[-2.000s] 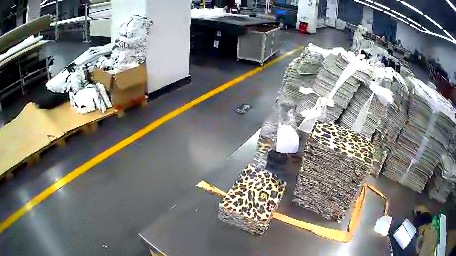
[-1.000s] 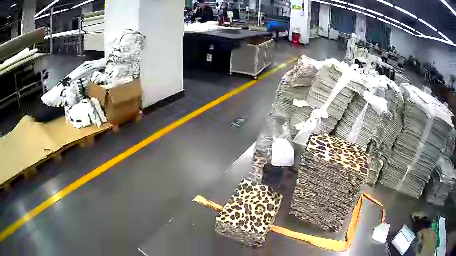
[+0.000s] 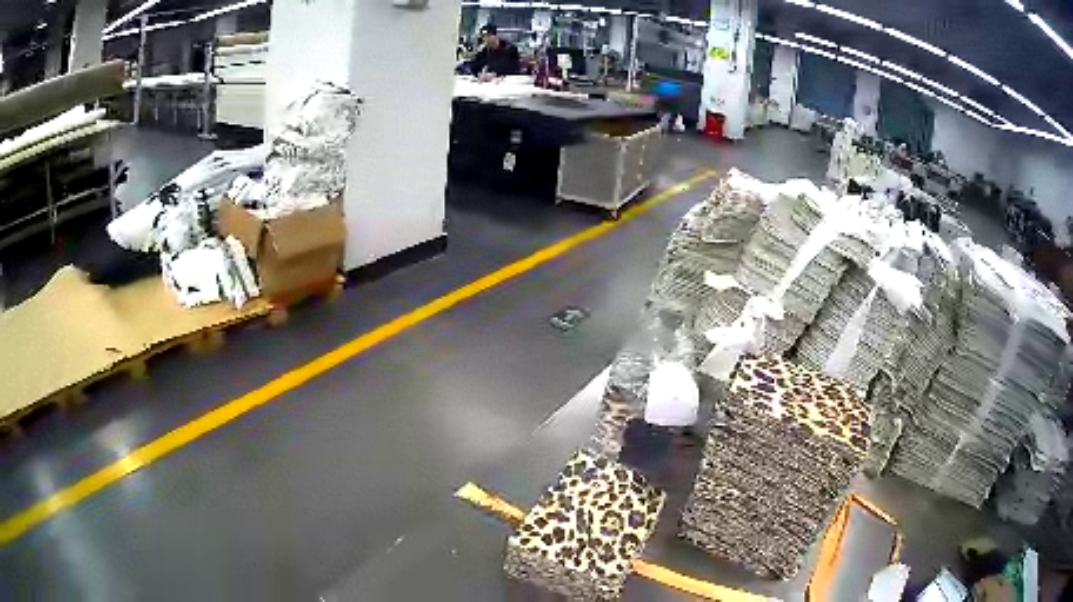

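No hand is in the picture. A short stack of leopard-print panels [image 3: 586,517] lies on the grey table at the bottom centre, its lower edge near the picture's rim. A taller stack of leopard panels [image 3: 771,470] stands to its right, with layered grey-brown edges and the leopard face up. Yellow-orange tape [image 3: 694,581] runs in an angular line beside both stacks. A small white rounded object [image 3: 672,394] sits behind and between them, next to a shiny clear-wrapped bundle [image 3: 626,382].
Large grey-white bundles [image 3: 812,276] bound with white strips stand behind and right. Scraps [image 3: 998,586] and white slips lie at the lower right. Beyond are a floor line [image 3: 388,329], a pillar [image 3: 400,129], a cardboard box [image 3: 288,247] with white fabric, and a person [image 3: 492,53] at a far table.
The view has tilted up, so the stacks and table sit lower in the picture. The person at the far table now shows more clearly. The stacks look unchanged.
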